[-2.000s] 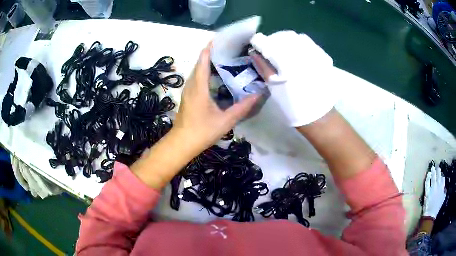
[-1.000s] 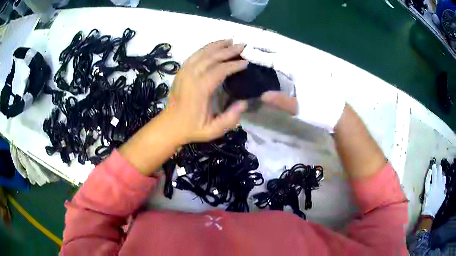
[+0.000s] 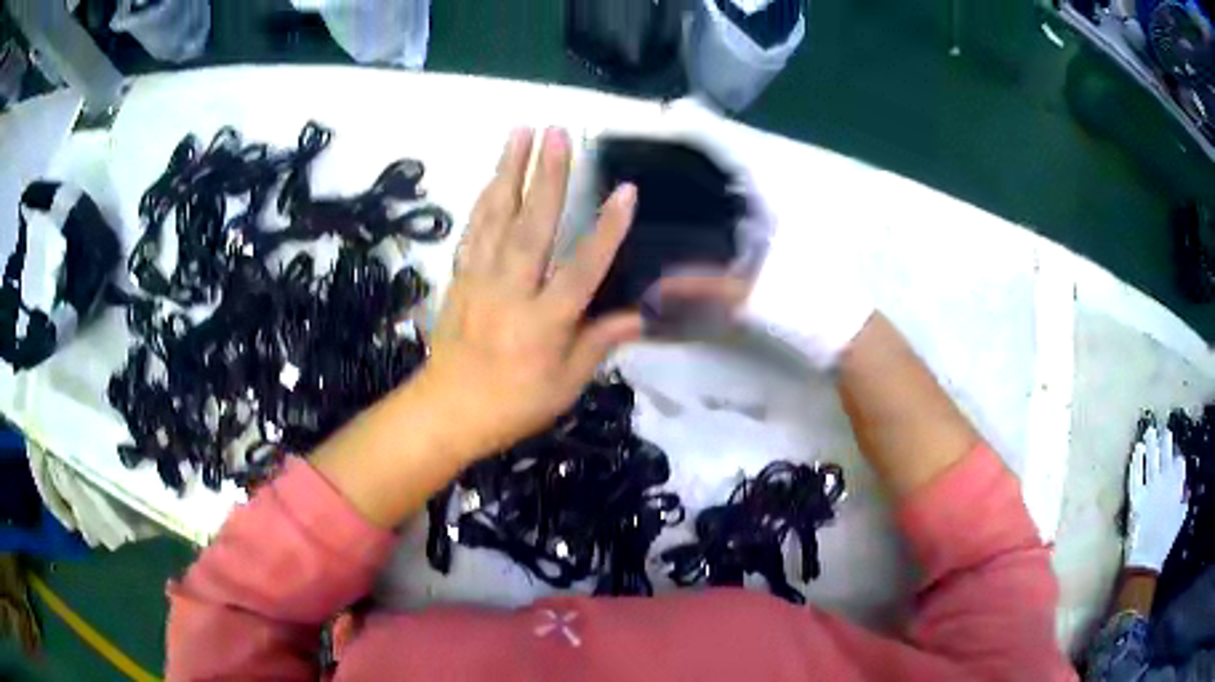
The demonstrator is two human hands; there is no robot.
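A black box (image 3: 673,220), blurred, is tilted in front of me above the white table (image 3: 933,280). My right hand (image 3: 800,253), in a white glove with bare fingertips, holds its right and lower edge. My bare left hand (image 3: 526,307) is at the box's left side with fingers spread; its index fingertip overlaps the box edge, and firm contact cannot be told. Coiled black cables (image 3: 287,333) lie heaped at the left. More coils (image 3: 553,500) lie in front of my body, and a small bunch (image 3: 766,526) lies to their right.
A black-and-white banded loop (image 3: 60,273) is at the table's left end. Whitish bags (image 3: 740,53) with dark contents stand on the green belt (image 3: 919,107) beyond the table. Another person's gloved hand (image 3: 1157,500) is over dark cables at the far right. Off-white cloth (image 3: 80,493) hangs at the left edge.
The open box with its raised pale flap now shows a black face. My left hand has spread its fingers and moved slightly left. The bags on the belt have shifted right.
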